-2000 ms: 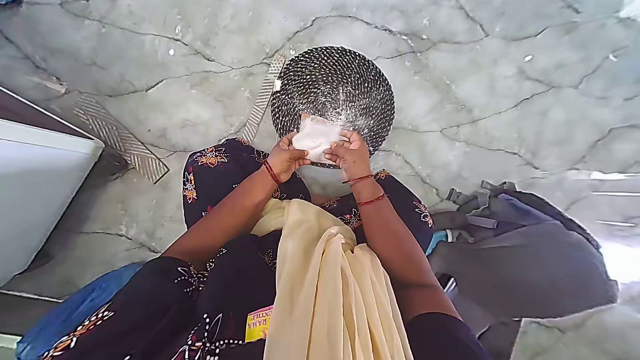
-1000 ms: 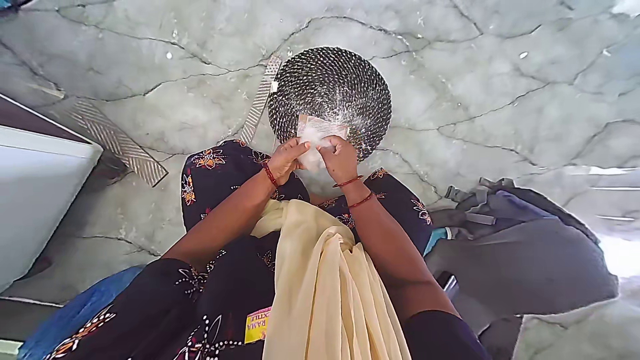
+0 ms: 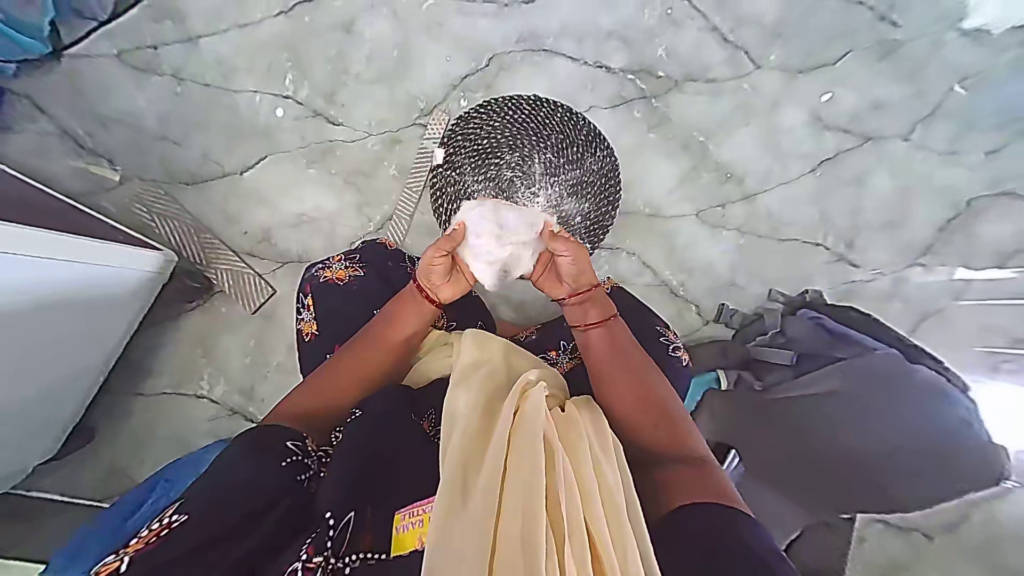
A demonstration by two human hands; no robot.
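A thin, soft white piece of fibrous material, perhaps cotton [image 3: 502,240], is stretched between my two hands. My left hand [image 3: 446,268] grips its left edge between thumb and fingers, and my right hand [image 3: 564,264] pinches its right edge. Just beyond the hands lies a round black-and-white woven mat [image 3: 520,148] on the floor, with white dust or fibres scattered over its middle and right part. The white piece covers the mat's near edge.
Grey marbled floor [image 3: 768,176] surrounds the mat. Patterned strips [image 3: 414,180] lie left of it, another [image 3: 204,248] farther left beside a white box-like object [image 3: 72,320]. A grey backpack [image 3: 848,416] lies at the right. A cream cloth [image 3: 520,464] hangs over my lap.
The hands have moved apart compared with one second ago, and the white piece now spreads between them. The view has shifted slightly.
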